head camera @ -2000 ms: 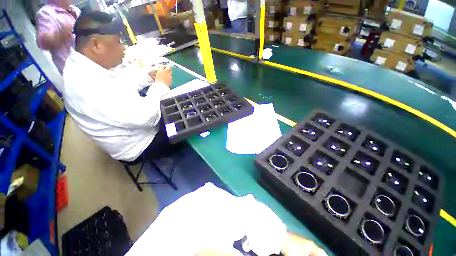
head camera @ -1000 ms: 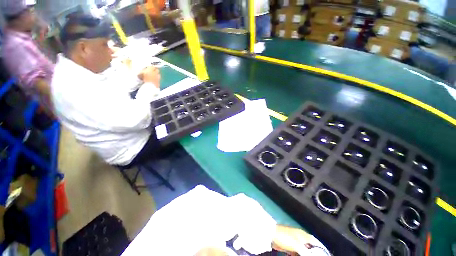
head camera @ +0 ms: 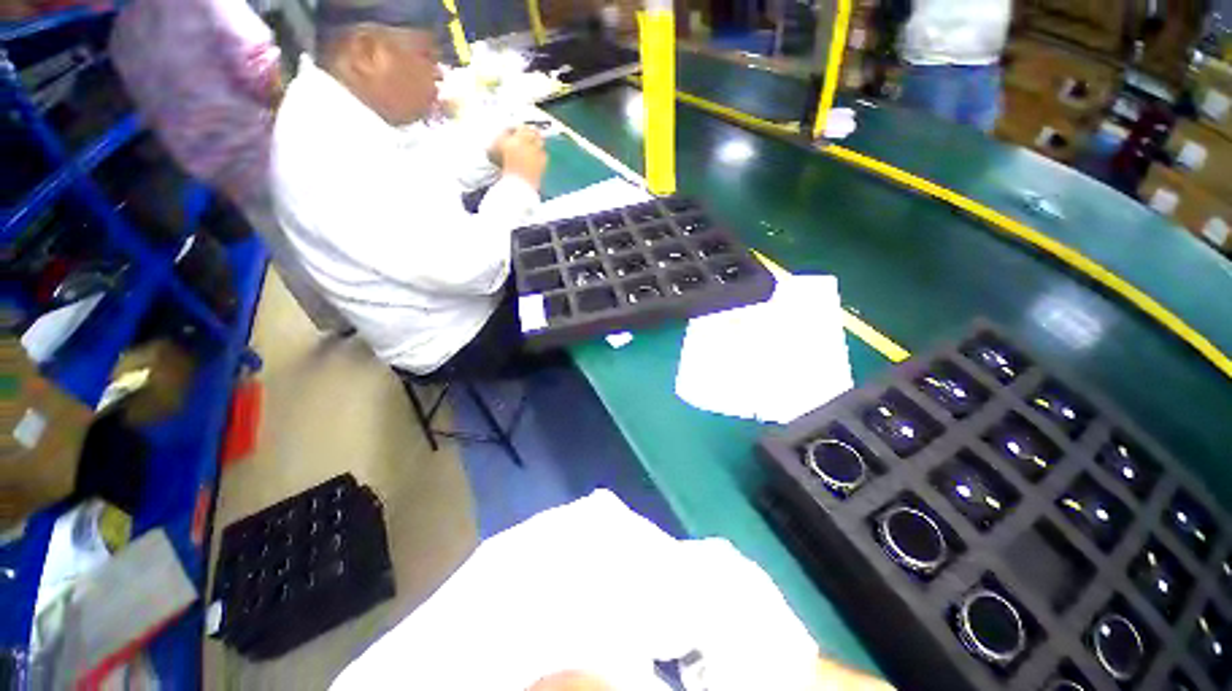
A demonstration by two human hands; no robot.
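Note:
White cloth or sleeve (head camera: 595,594), overexposed, fills the bottom centre. A small dark piece with a pale mark (head camera: 680,668) shows at its lower edge; what it is part of is unclear. My left hand (head camera: 573,682) is a sliver of skin at the bottom edge. My right hand (head camera: 849,675) is also mostly cut off, right of the dark piece. Neither hand's fingers can be made out. The black foam tray (head camera: 865,540) at right holds round watch units, some with silvery rings (head camera: 913,537); one pocket (head camera: 1040,560) is empty.
A white paper sheet (head camera: 765,348) lies left of the tray. Beyond it is another foam tray (head camera: 649,313) beside a seated co-worker (head camera: 392,216). Stacked black trays (head camera: 304,560) stand on the floor. A blue rack (head camera: 135,250) and another person (head camera: 203,108) are at left.
The view has swung left, so the bench and trays appear further right. My right hand is less visible at the bottom edge. A standing person shows at the top right.

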